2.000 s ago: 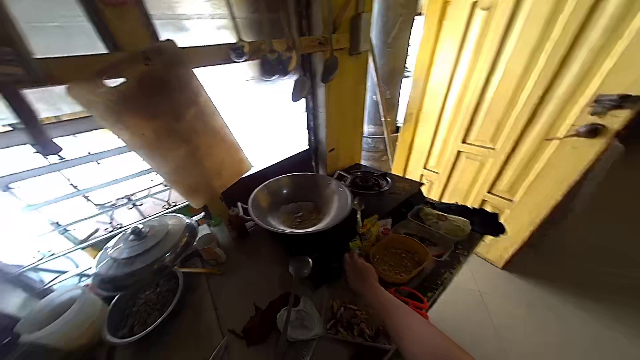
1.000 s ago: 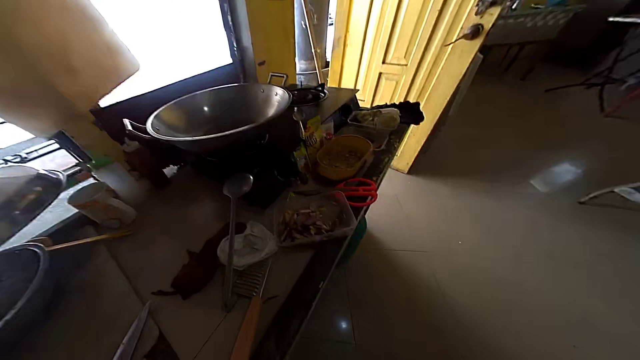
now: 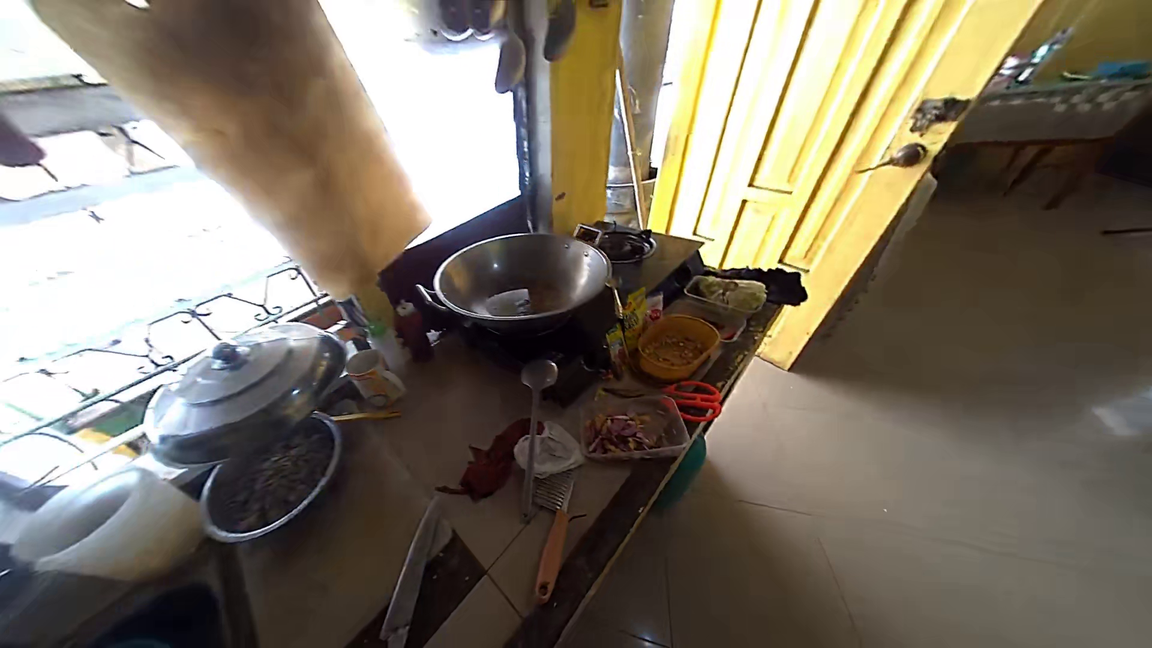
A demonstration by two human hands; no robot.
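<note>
Neither of my hands shows in the head view. A wide metal wok (image 3: 522,279) sits on the stove, with a little oil or liquid in its bottom. In front of it a metal ladle (image 3: 535,432) lies on the tiled counter, partly over a white plastic bag (image 3: 556,450). Beside them are dried red chillies or a similar dark red thing (image 3: 493,461), a crinkle cutter with an orange handle (image 3: 553,549) and a knife (image 3: 412,571). A clear plastic tub (image 3: 634,427) holds chopped purplish pieces. Red-handled scissors (image 3: 695,400) lie next to an orange bowl (image 3: 677,346) of brown food.
On the left, a lidded metal pot (image 3: 243,387) stands behind a metal bowl (image 3: 272,481) of dark food, near a cup (image 3: 371,376). A cutting board (image 3: 243,126) hangs by the window. A yellow door (image 3: 792,135) stands beyond the counter's right edge.
Two seconds ago a hand was beside the orange bowl, near the wok; it is out of view now. The view has swung right and then back left.
</note>
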